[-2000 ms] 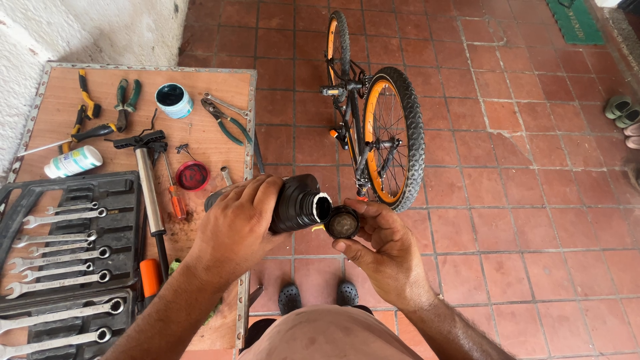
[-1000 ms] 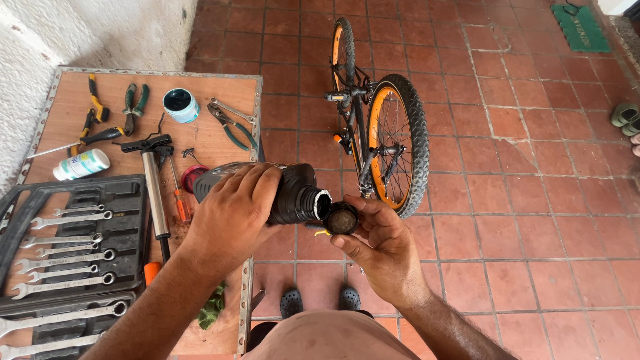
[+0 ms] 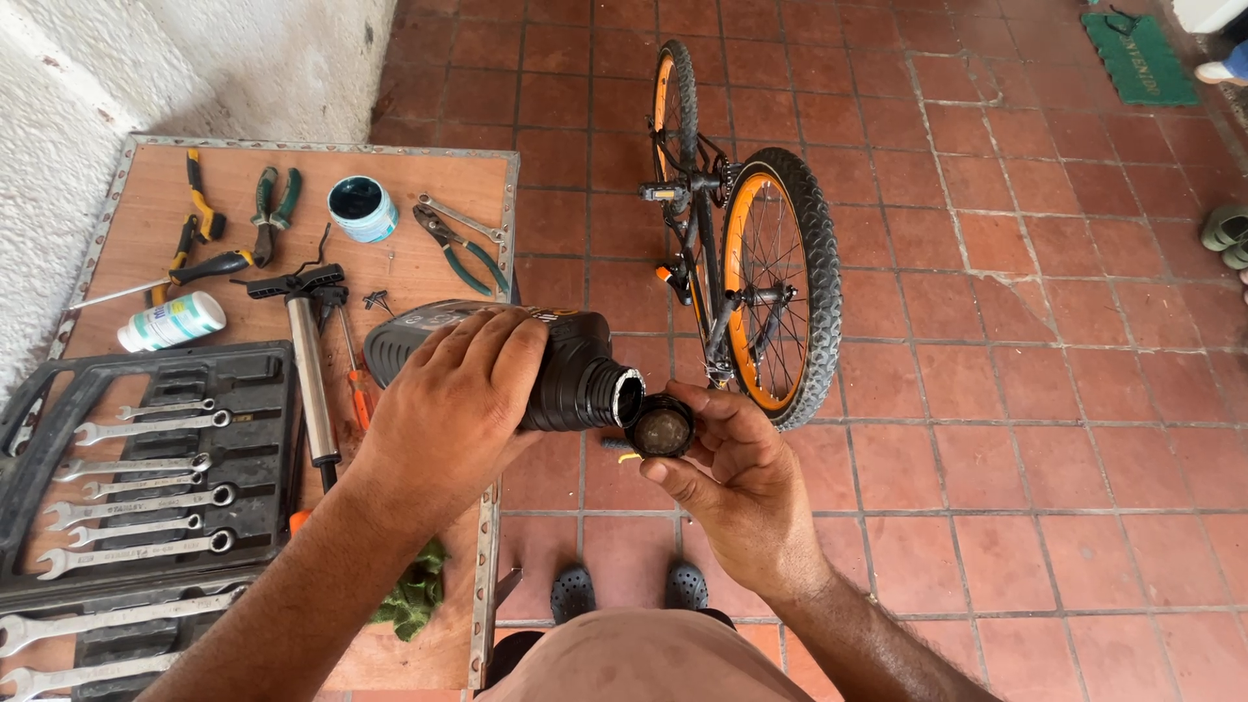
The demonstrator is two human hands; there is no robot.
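Note:
My left hand (image 3: 453, 400) grips a black plastic bottle (image 3: 575, 375), tipped nearly on its side with its open mouth facing right. Between the fingers and thumb of my right hand (image 3: 746, 468) is a round black screw cap (image 3: 660, 426), its hollow inside turned up toward me. The bottle's mouth meets the cap's rim or lies just over it; whether they touch I cannot tell. Whether any liquid flows is not visible. Beyond my hands a bicycle (image 3: 707, 224) with orange rims lies or stands upturned on the floor; its exact pose is unclear.
The wooden table (image 3: 492, 546) at left holds a wrench set in a black case (image 3: 283, 429), a hand pump (image 3: 312, 380), slip-joint pliers (image 3: 458, 249), an open jar (image 3: 363, 210), a white bottle (image 3: 174, 322), a screwdriver (image 3: 359, 390) and a green cloth (image 3: 414, 590). A green mat (image 3: 1139, 58) lies far right.
The black bottle in my left hand has come to lie more over the table's tools, hiding the red round dish seen earlier. My right hand keeps the cap at the bottle's mouth.

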